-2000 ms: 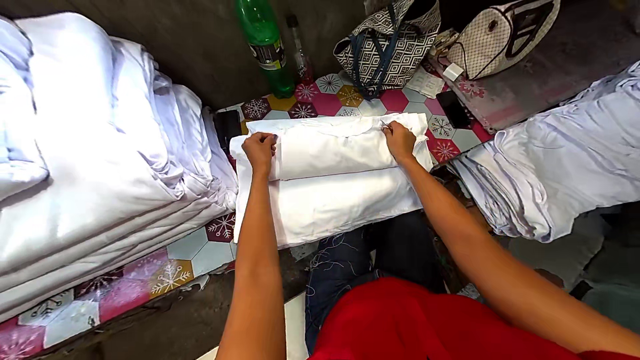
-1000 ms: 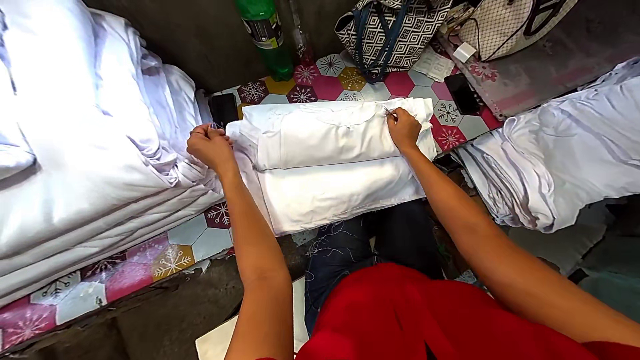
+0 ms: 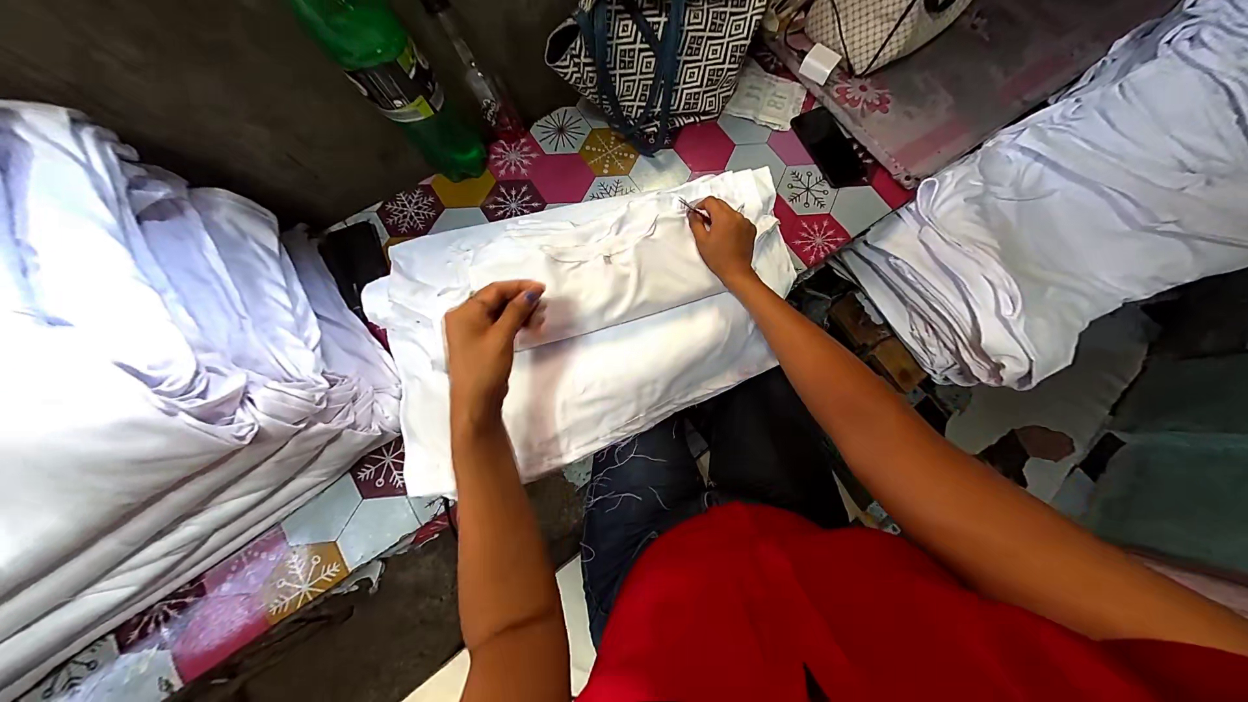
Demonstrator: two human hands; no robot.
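Note:
Folded white cloth garments (image 3: 624,361) lie across the patterned bench in front of me, their lower edge over my lap. My left hand (image 3: 492,327) is above the left part of the cloth, thumb and fingertips close together; whether it pinches a thread or a bit of cloth cannot be made out. At the upper right of the cloth, my right hand (image 3: 723,234) is closed around a small metal tool (image 3: 692,208), possibly thread snips, whose tip points left over the fabric.
A large stack of white cloth (image 3: 146,409) fills the left; another white pile (image 3: 1053,214) lies at right. Behind stand a green plastic bottle (image 3: 400,88), a clear bottle (image 3: 473,73) and a patterned bag (image 3: 673,68). Dark phones lie at left (image 3: 356,258) and right (image 3: 829,146).
My left hand has moved from beside the left edge of the folded cloth to over it. My right hand stays near the upper right of the cloth. The view has come closer.

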